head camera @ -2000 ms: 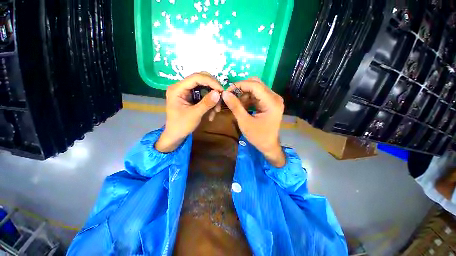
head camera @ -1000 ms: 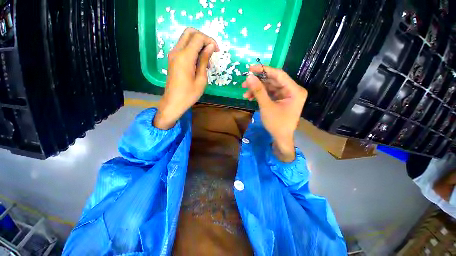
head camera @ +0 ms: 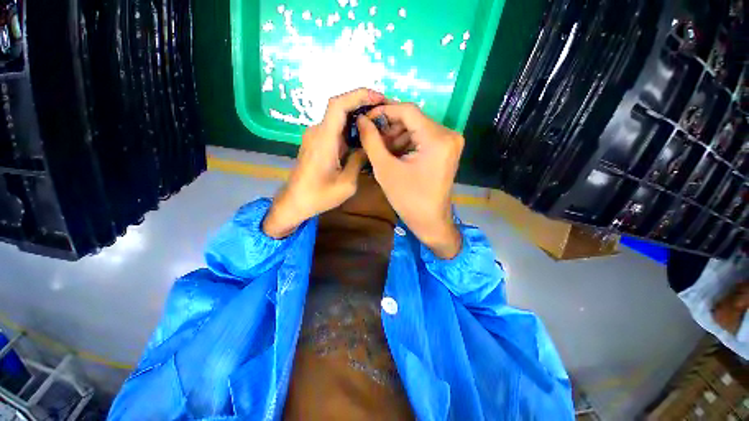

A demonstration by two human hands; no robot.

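Note:
My left hand point(head camera: 328, 160) holds a black housing point(head camera: 354, 131) in front of the near rim of the green tray point(head camera: 246, 82). My right hand point(head camera: 419, 160) meets it, with thumb and fingers closed on a small dark inner part point(head camera: 379, 122) at the housing's right side. Fingers hide much of both pieces, and I cannot tell how far the part is in the housing. Many tiny white pieces point(head camera: 408, 47) lie scattered in the green tray; glare washes out its middle.
Black tray stacks stand at the left point(head camera: 123, 123) and right point(head camera: 567, 99) of the green tray. A carton point(head camera: 579, 241) and a blue bin point(head camera: 645, 247) are low at the right. Part of a person point(head camera: 710, 288) shows at the right edge.
My hands were together, then apart with my left over the white pieces; now they are together again. The black housing, not visible a second ago, shows in my left hand.

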